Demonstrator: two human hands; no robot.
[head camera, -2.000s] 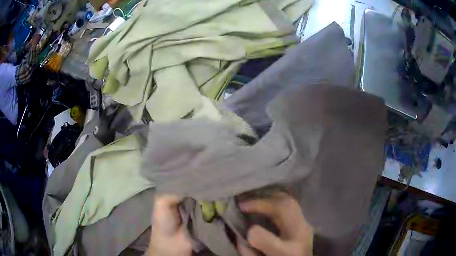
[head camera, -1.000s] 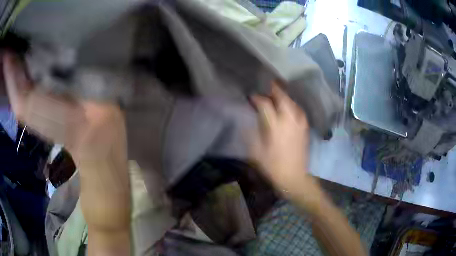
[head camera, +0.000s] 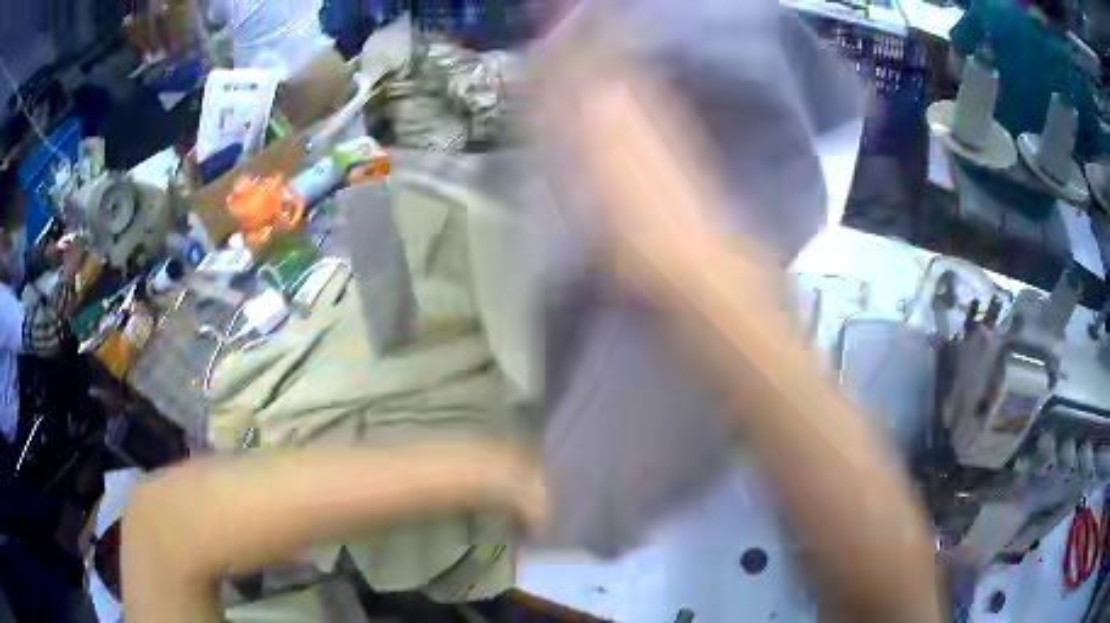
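Observation:
A grey-brown fabric panel (head camera: 657, 414) is raised in front of me, strongly blurred. My right hand (head camera: 596, 122) is at its upper part, and the cloth hangs around and below it; the fingers are blurred. My left hand (head camera: 511, 487) reaches in from the lower left to the panel's lower left edge; its fingertips are not clear. Pale green pieces (head camera: 353, 377) lie in a folded pile left of the panel, with a grey strip of cloth (head camera: 383, 262) over them.
The cream overlock machine (head camera: 1004, 402) and its silvery cloth plate (head camera: 886, 377) are at the right on the white table (head camera: 694, 584). Red-handled scissors (head camera: 1081, 548) lie at the far right. Thread cones (head camera: 977, 104) stand behind. An orange object (head camera: 262, 207) and a seated person (head camera: 24, 316) are at the left.
The view has tilted up. The grey-brown cloth has gone from low in front to raised upright. My right hand has moved up and forward; my left hand now reaches across from the left.

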